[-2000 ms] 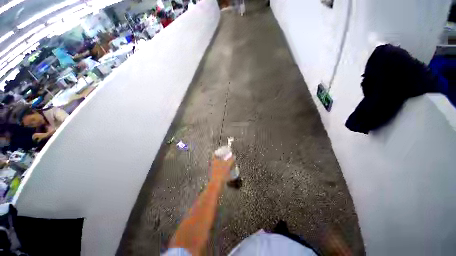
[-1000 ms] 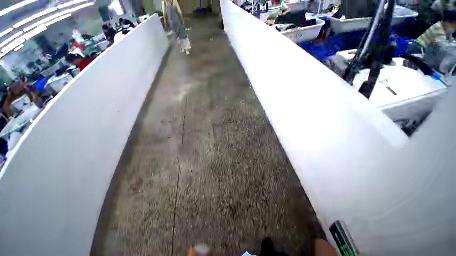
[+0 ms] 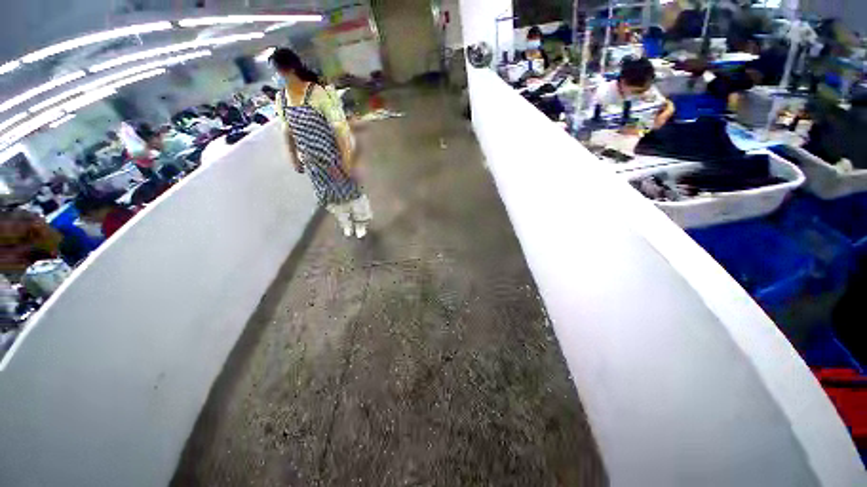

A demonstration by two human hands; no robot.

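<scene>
Neither of my hands shows in the head view, and no held thing is in the picture. The speckled grey floor (image 3: 418, 323) of an aisle lies nearest in front of me. A low white wall (image 3: 162, 314) bounds it on the left, and another low white wall (image 3: 608, 276) bounds it on the right.
A person in a checked apron (image 3: 325, 152) stands in the aisle ahead, beside the left wall. Beyond the right wall are a white tub (image 3: 732, 204) with dark cloth, blue bins (image 3: 761, 257), a red object (image 3: 841, 399) and a seated person (image 3: 627, 93). Crowded workstations lie beyond the left wall.
The view has moved forward along the aisle. The person ahead appears nearer. The arm holding a pale object, seen two seconds ago, has left the picture, as have the dark cap and green sign.
</scene>
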